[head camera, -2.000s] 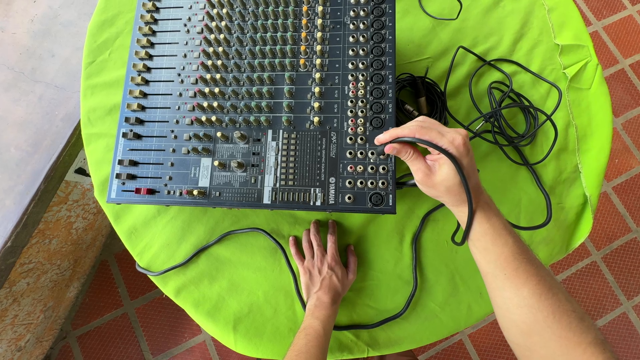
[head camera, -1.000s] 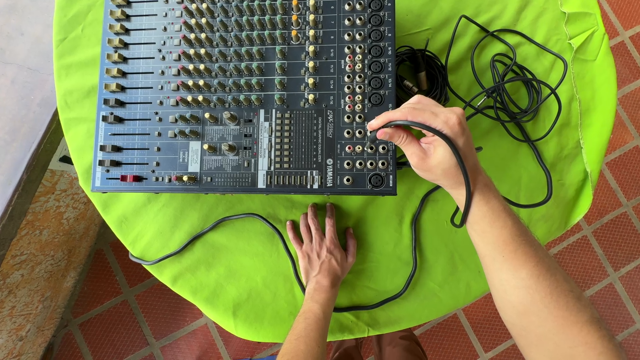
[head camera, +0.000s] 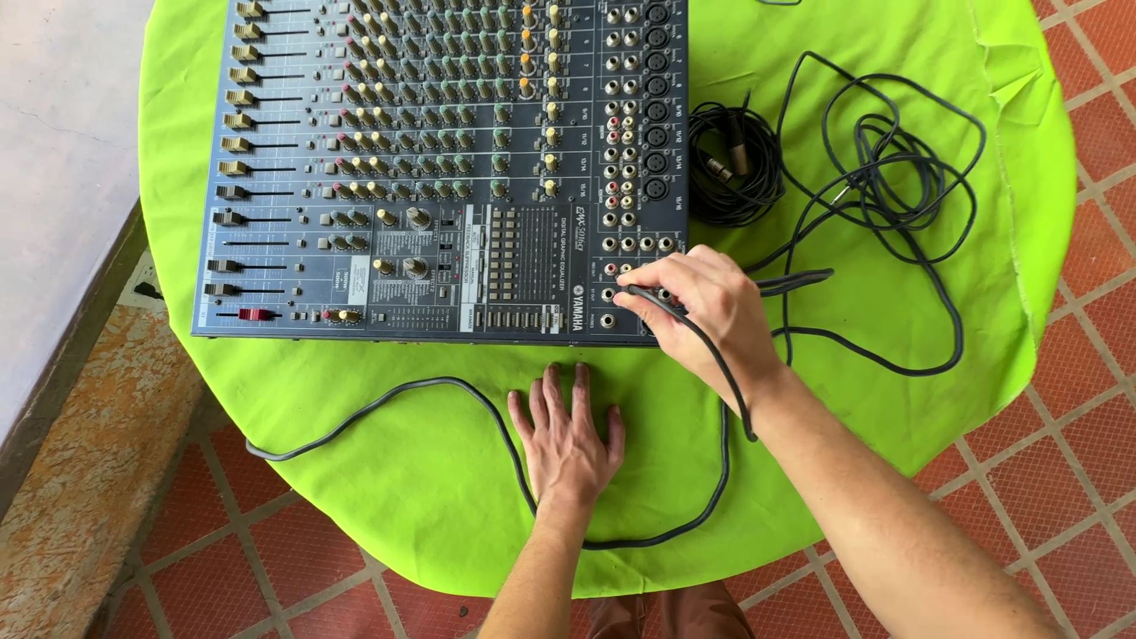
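A Yamaha audio mixing console (head camera: 426, 177) lies on a bright green tablecloth (head camera: 399, 506). My right hand (head camera: 710, 306) pinches the end of a black cable (head camera: 723, 368) over the lower rows of jacks at the console's right side. The fingers hide the connector, so I cannot tell whether it sits in a jack. From that grip the cable curves down across my wrist. Flat on the cloth below the console's near edge rests my left hand (head camera: 570, 439), fingers spread and holding nothing. Another stretch of black cable (head camera: 510, 426) passes under or beside my left wrist.
Right of the console lies a coiled black cable (head camera: 741, 200) with metal XLR connectors. Farther right a loose tangle of black cable (head camera: 932, 191) spreads over the cloth. A pale ledge (head camera: 67, 133) stands at the left, and red floor tiles (head camera: 302, 550) surround the round table.
My right hand has stayed at the lower jacks with the cable end, its fingers slightly lower on the panel. The left hand rests on the cloth as before. The view has shifted slightly.
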